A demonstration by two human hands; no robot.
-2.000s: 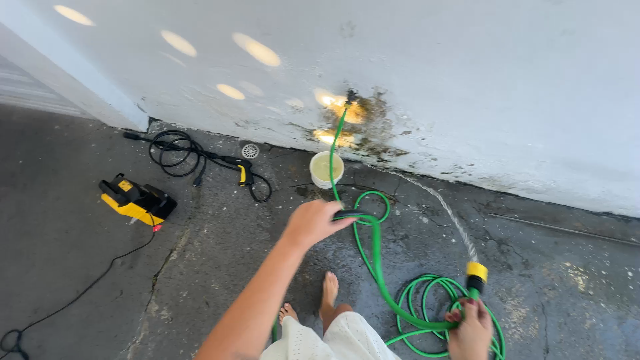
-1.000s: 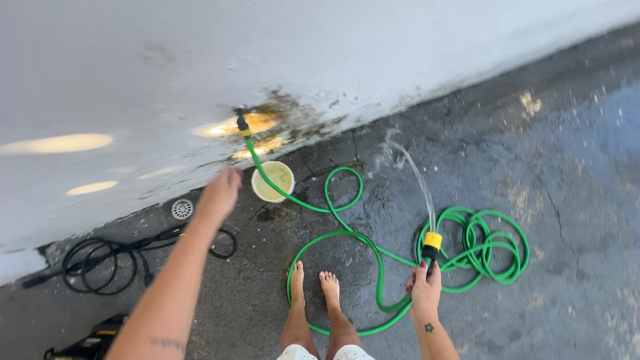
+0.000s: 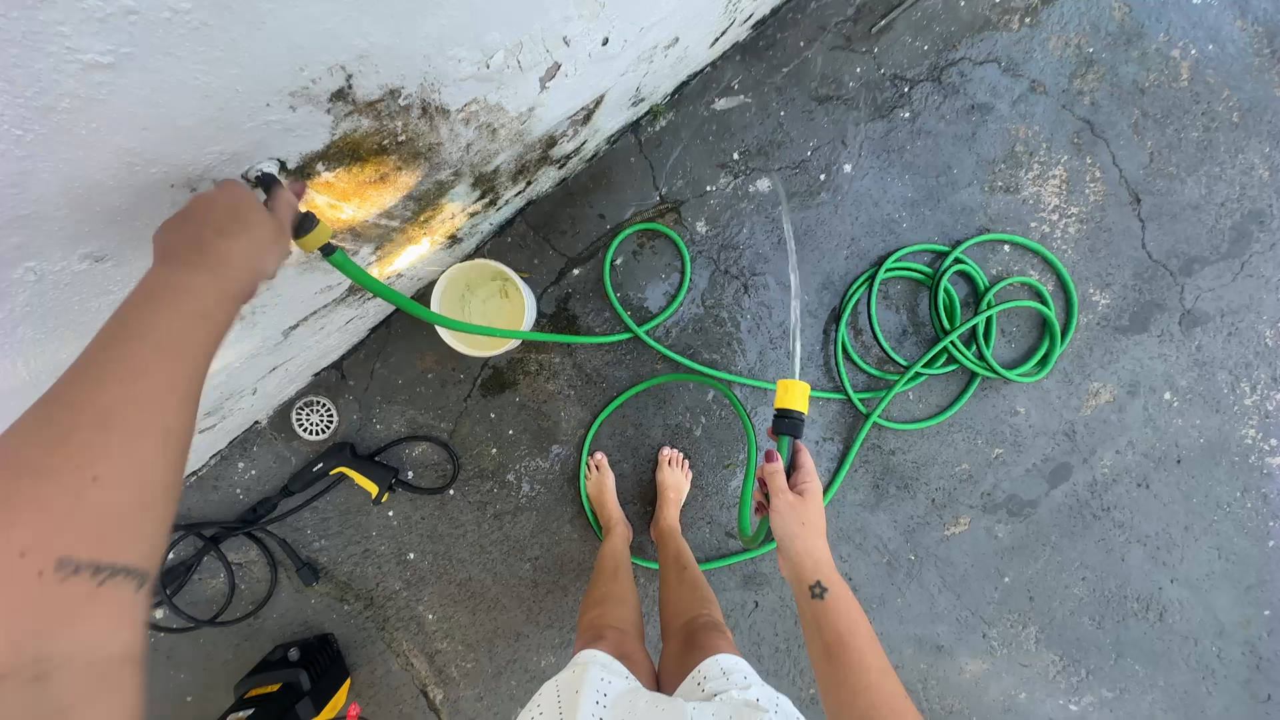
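On the wall at the upper left, my left hand (image 3: 225, 235) is closed around a black tap (image 3: 268, 180), whose far side my fingers hide. Just below those fingers, a yellow and black hose connector (image 3: 312, 232) joins the tap to a green garden hose (image 3: 400, 298). My right hand (image 3: 792, 495) grips the hose's free end, right under its yellow and black end connector (image 3: 791, 402). A thin stream of water (image 3: 793, 290) runs out of that connector toward the wall side.
A white bucket (image 3: 484, 307) holding liquid stands by the stained wall. Hose coils (image 3: 960, 320) lie at right, and a loop surrounds my bare feet. A round floor drain (image 3: 314, 417), black spray gun with hose (image 3: 350, 472) and black-yellow pressure washer (image 3: 295, 680) are at lower left.
My left hand, on the green hose two seconds ago, has gone to the wall tap. My right hand still holds the hose end. The water stream looks thinner. The view has shifted.
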